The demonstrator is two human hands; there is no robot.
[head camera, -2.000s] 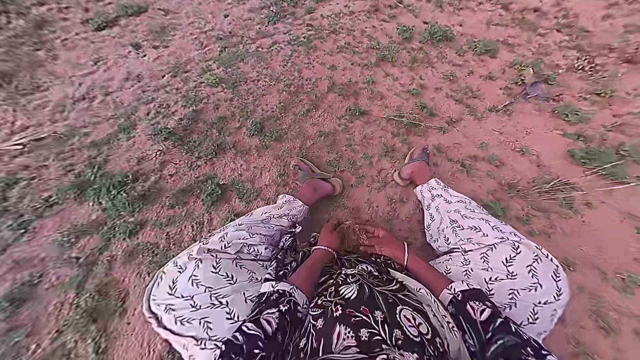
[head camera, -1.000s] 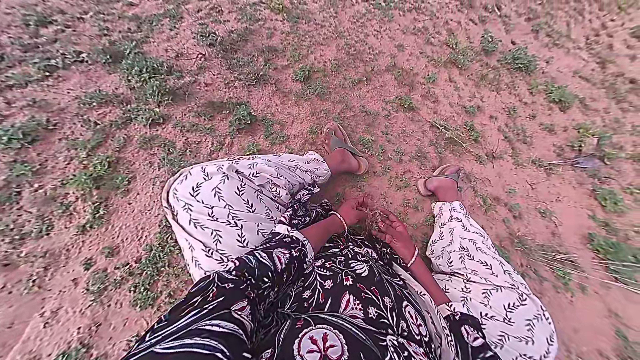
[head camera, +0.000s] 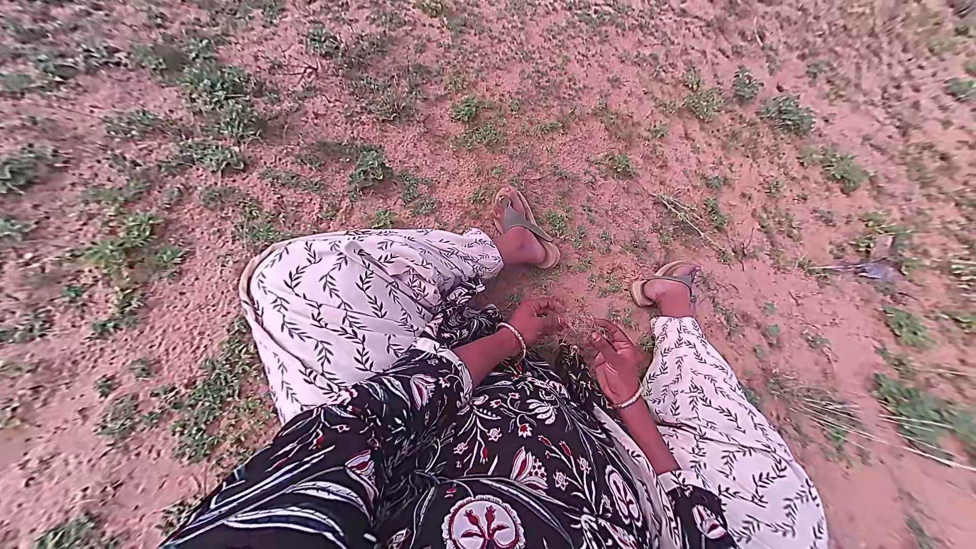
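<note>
My left hand (head camera: 536,320) and my right hand (head camera: 616,364) are close together over my lap, between my spread knees. A small tangle of thin dry plant stems (head camera: 579,329) spans the gap between them, with the fingertips of both hands on its sides. Each wrist wears a pale bangle. The black floral tunic (head camera: 526,457) lies beneath my forearms, over white leaf-print trousers (head camera: 343,305). Which fingers pinch single stems is too fine to tell.
My feet in sandals (head camera: 528,221) rest on reddish sandy soil. Low green weeds (head camera: 370,168) grow all around. Dry stalks (head camera: 831,412) lie at the right, and a dark scrap (head camera: 877,268) lies beyond my right foot.
The hands have moved slightly apart, and the plant tangle between them shows more plainly. The view has shifted and turned.
</note>
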